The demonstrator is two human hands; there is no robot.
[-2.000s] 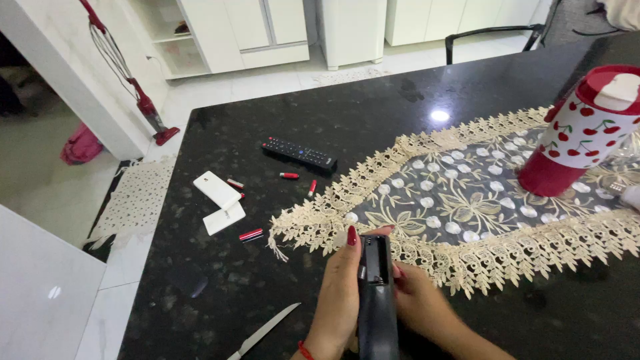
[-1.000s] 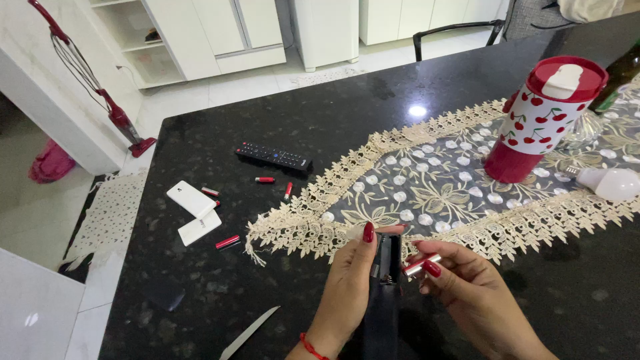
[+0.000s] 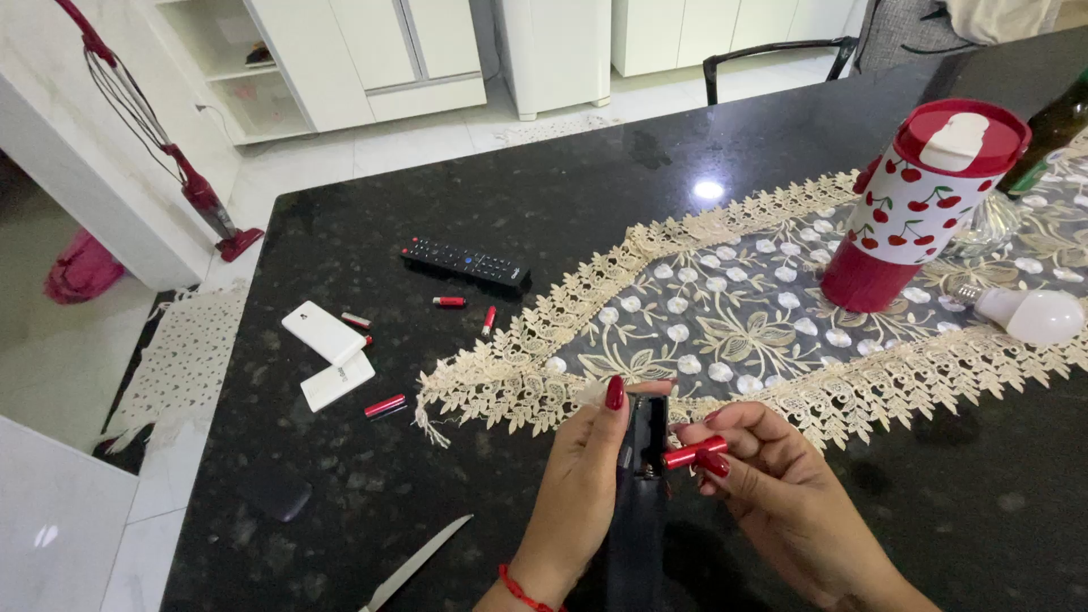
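Observation:
My left hand (image 3: 586, 484) grips a black remote control (image 3: 637, 518), its back turned up and its battery compartment uncovered, with a metal spring at the near end. Between the thumb and fingers of my right hand (image 3: 765, 476) is a red battery (image 3: 695, 452), held at the compartment's right edge. Whether another battery sits inside is hard to tell. A second remote control (image 3: 466, 263) lies buttons up on the dark stone table, with red batteries (image 3: 449, 302) near it. Another red battery (image 3: 385, 405) lies beside two white plastic pieces (image 3: 323, 332).
A knife blade (image 3: 421, 563) lies at the near edge of view, left of my left wrist. A dark flat piece (image 3: 289, 497) is farther left. On the lace-edged runner (image 3: 748, 331) stand a cherry-patterned tumbler (image 3: 922, 204) and lies a light bulb (image 3: 1028, 314). A black chair (image 3: 778, 55) is behind.
Two seconds ago my right hand was beside the remote control; one second ago it held a battery right of the compartment. The battery's angle has changed since. The view has shifted.

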